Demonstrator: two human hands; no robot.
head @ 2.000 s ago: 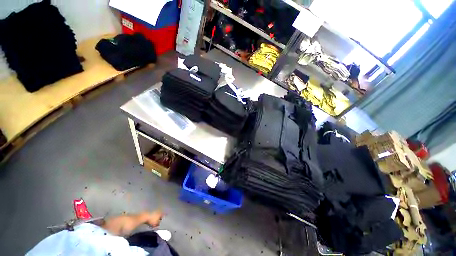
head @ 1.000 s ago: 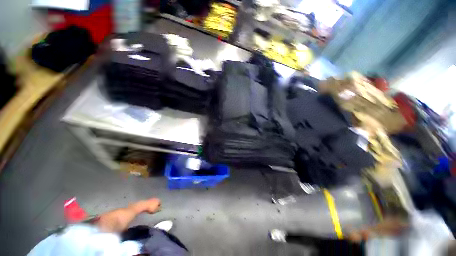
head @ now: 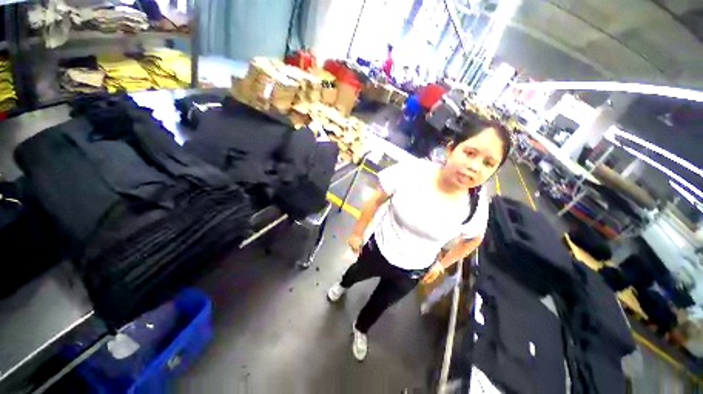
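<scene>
Neither of my hands is in the picture. A bulky pile of black panels lies on the table at the left, its many thin layers showing at the near edge. More black panels lie just beyond it, hanging over the table edge. On the right, black panels cover another table, with small white labels on them. A thicker black stack lies further along that table.
A person in a white top stands in the aisle between the tables. A blue bin is under the left table's edge. Tan cut pieces are piled beyond the black ones. Shelves with yellow pieces stand at upper left. Yellow lines mark the floor.
The view has swung right. My arm with the red armband has left the picture. The other person, only partly seen at the right edge before, now shows in full near the middle.
</scene>
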